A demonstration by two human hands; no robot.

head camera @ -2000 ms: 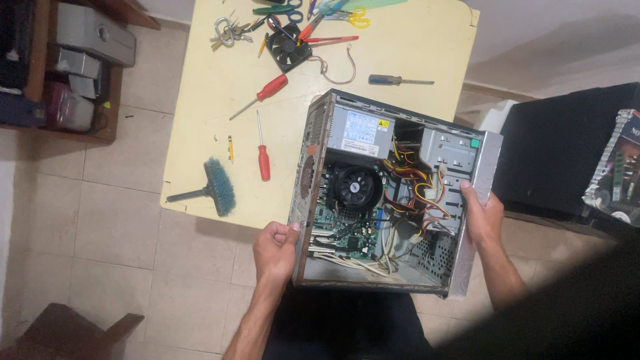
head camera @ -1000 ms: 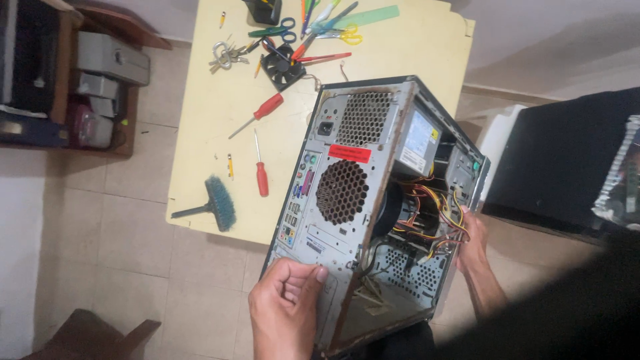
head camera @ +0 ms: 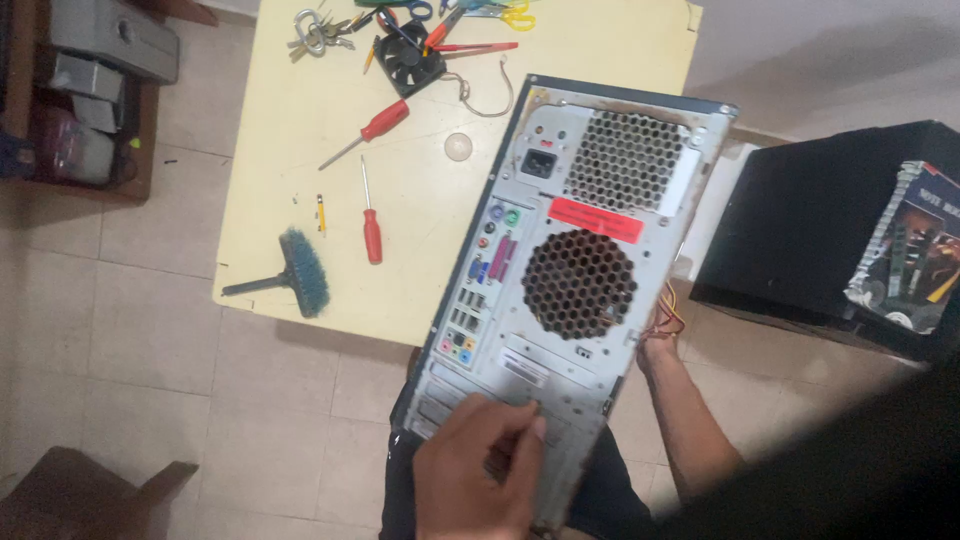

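Note:
A desktop computer tower case (head camera: 555,390) stands tilted over my lap, its rear panel facing me, with a honeycomb vent, a power socket, coloured ports and a red label bearing writing. My left hand (head camera: 480,465) is at the lower rear panel, thumb and finger pinched together; whether something is between them cannot be told. My right hand (head camera: 658,349) is mostly hidden behind the case's right side, beside loose red and yellow wires (head camera: 670,311). What its fingers touch is hidden.
The yellow table (head camera: 285,135) bears a black fan (head camera: 411,58), red screwdrivers (head camera: 373,236) (head camera: 386,120), a blue-bristled brush (head camera: 304,274), keys (head camera: 319,34), yellow-handled scissors (head camera: 517,15) and a round pale disc (head camera: 457,146). A black box-shaped object (head camera: 795,217) is at right, a wooden shelf (head camera: 135,172) at left.
The case has turned from showing its open side with the wiring and round cooler to showing its rear panel. My left hand has moved from its edge onto the rear panel.

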